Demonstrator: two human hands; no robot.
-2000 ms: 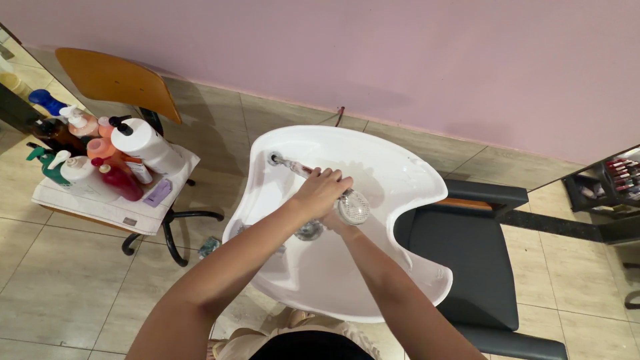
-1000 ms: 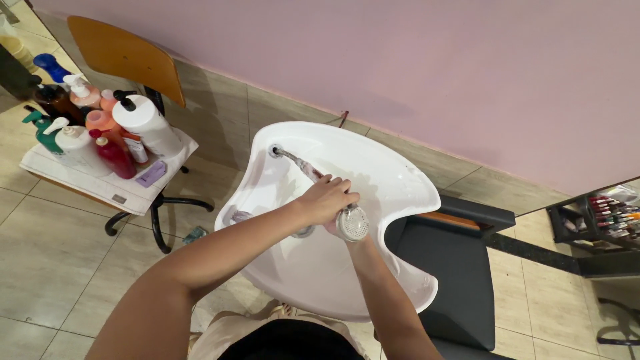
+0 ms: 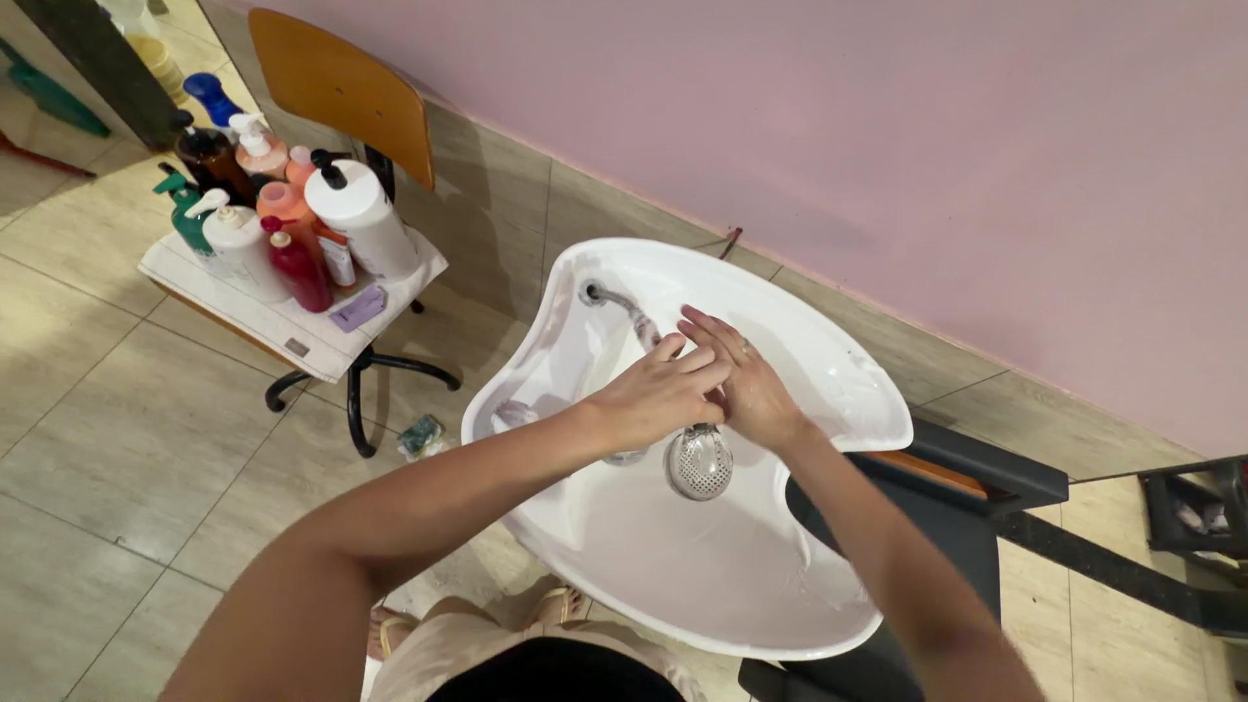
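A white ceramic shampoo basin [image 3: 673, 609] lies below both hands. My left hand [image 3: 663, 390] is curled over the handle of a hand shower, whose round perforated head [image 3: 699, 466] hangs just below the fingers, over the bowl. A hose [image 3: 616, 298] runs from a fitting at the basin's upper left to beneath the hands. My right hand [image 3: 756, 385] rests against the left one, its fingers stretched toward the upper left, with a ring on one finger. The overlap hides most of the handle and whether the right hand also grips it. Water drops show on the basin's right rim.
Pump bottles, including a large white one [image 3: 361, 219], and a red bottle [image 3: 300, 273] crowd a towel-covered chair seat [image 3: 336, 353] at left. A purple packet [image 3: 358, 308] lies beside them. A black chair [image 3: 936, 546] adjoins the basin's right side, and a pink wall [image 3: 829, 127] rises behind.
My right hand's fingers, largely hidden under the left hand before, now show stretched out beside it. The shower head was to the right of the left hand and now hangs below it.
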